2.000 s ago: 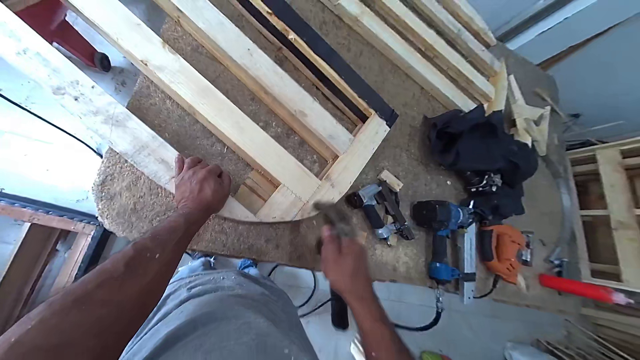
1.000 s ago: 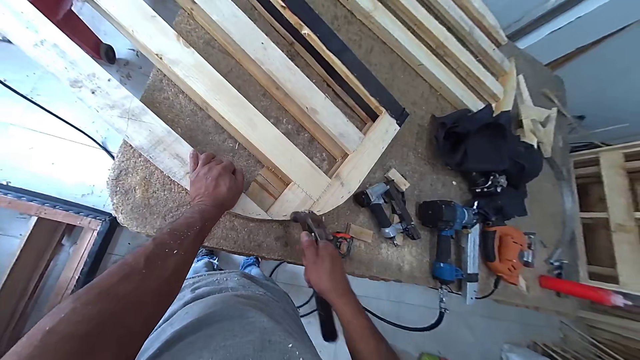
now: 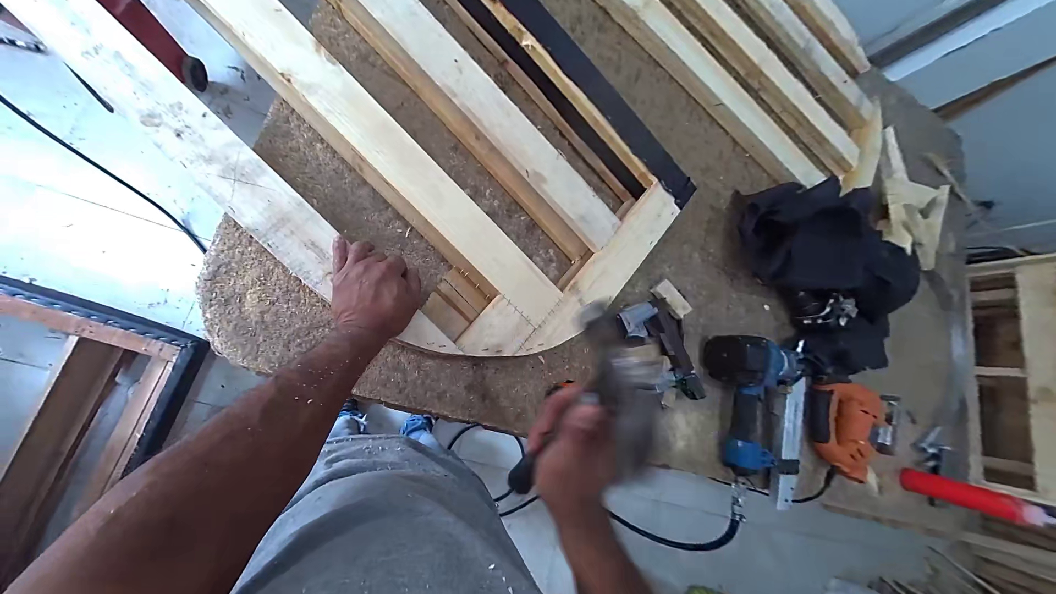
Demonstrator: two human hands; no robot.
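My left hand (image 3: 375,289) rests on the near board of a slatted wooden frame (image 3: 437,181), close to the frame's curved end. Rows of small fasteners show at the joints beside that curve. My right hand (image 3: 577,445) grips a hammer (image 3: 610,355), blurred, its head raised just right of the curved edge and its black grip end below the hand. Right of the hammer lie a small pneumatic nailer (image 3: 660,330), a larger blue and black nailer (image 3: 747,388) and an orange power tool (image 3: 850,429).
Dark cloth (image 3: 825,247) lies on the particleboard worktop (image 3: 264,305) among wood scraps (image 3: 916,198). A red tube-shaped object (image 3: 965,491) is at the right. Another slatted frame (image 3: 742,91) lies at the back. A black hose (image 3: 685,544) hangs below the edge.
One second ago the hammer head was at the frame's curved edge; now it is to the right of it and blurred by motion. My left hand keeps its place on the near board.
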